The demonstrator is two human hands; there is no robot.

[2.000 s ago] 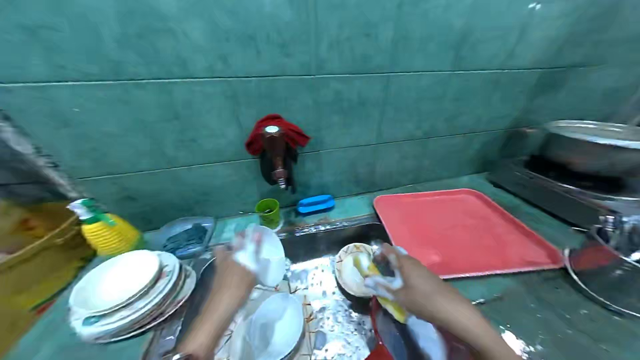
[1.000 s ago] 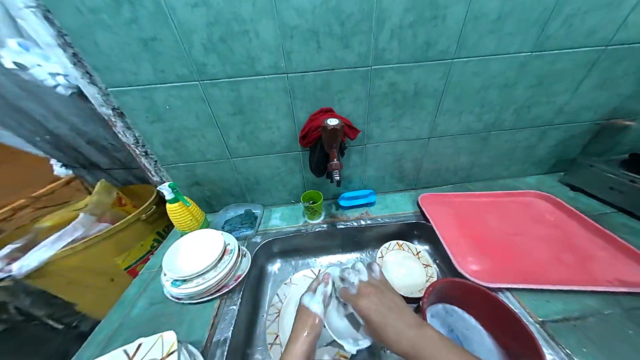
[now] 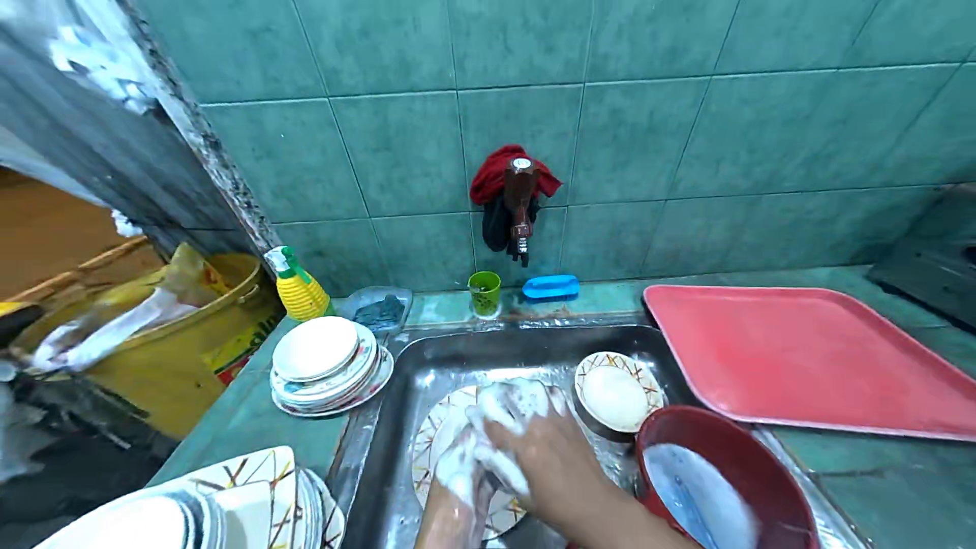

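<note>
My left hand (image 3: 461, 465) and my right hand (image 3: 534, 435) are close together over the metal sink (image 3: 488, 347), both coated in white suds. Their fingers overlap, and whatever may lie between them is hidden. Beneath them rests a large patterned plate (image 3: 427, 450). To their right a smaller patterned bowl or plate (image 3: 614, 393) stands in the sink. A dark red basin (image 3: 770, 473) with sudsy water sits at the sink's right side. Above the sink a brown faucet (image 3: 520, 194) has a red cloth (image 3: 492, 171) draped on it.
Stacked white plates (image 3: 316, 351) stand left of the sink, with more patterned dishes (image 3: 252, 465) at lower left. Behind are a yellow spray bottle (image 3: 301, 293), a plastic tub (image 3: 381, 309), a green cup (image 3: 485, 293) and a blue brush (image 3: 550, 287). A red tray (image 3: 816, 351) lies right; a yellow bin (image 3: 175, 366) stands left.
Two seconds ago my hands were apart, the left at a white dish and the right with a yellow sponge at a patterned one. Now they are together. The view has shifted considerably.
</note>
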